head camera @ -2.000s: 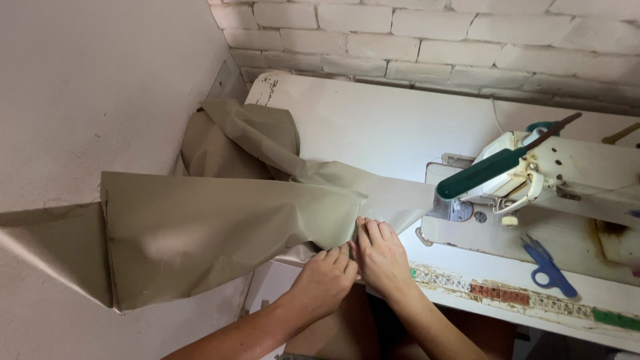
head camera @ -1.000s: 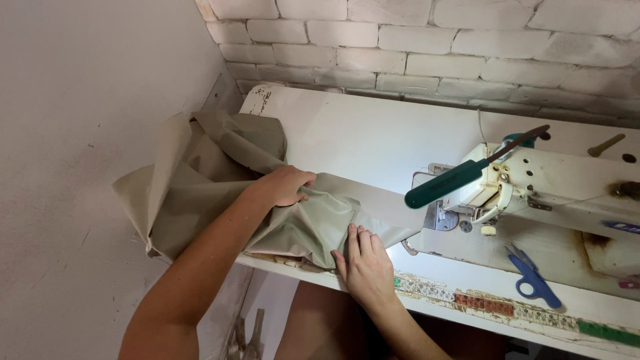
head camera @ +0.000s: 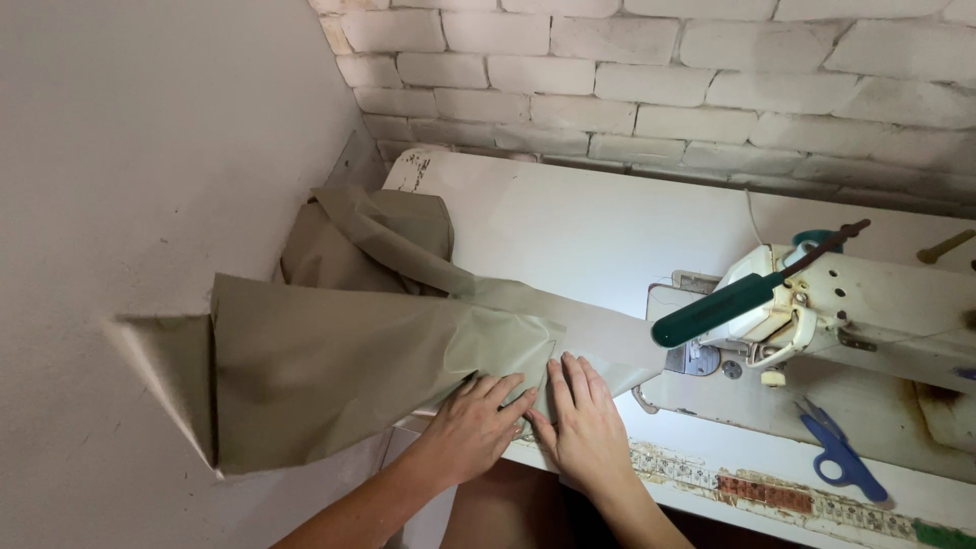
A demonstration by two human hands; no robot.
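Khaki-green fabric lies in folds over the left part of the white sewing table, and its far left end rises against the wall. At the fabric's near edge my left hand has its fingers bent on the cloth, with the thumb side close to my right hand. My right hand lies on the fabric with fingertips pointing away from me and the thumb at the edge. The cloth's right tip reaches the needle plate of the sewing machine. Whether the fingers pinch the cloth is hard to see.
A lamp with a green cover hangs over the machine head. Blue thread snips lie on the machine bed at right. A worn measuring tape is stuck along the table's front edge. A white brick wall stands behind, a plain wall at left.
My left hand has come back from farther up the cloth to beside my right hand. The fabric's left part, bunched a second ago, is spread out toward the left wall again.
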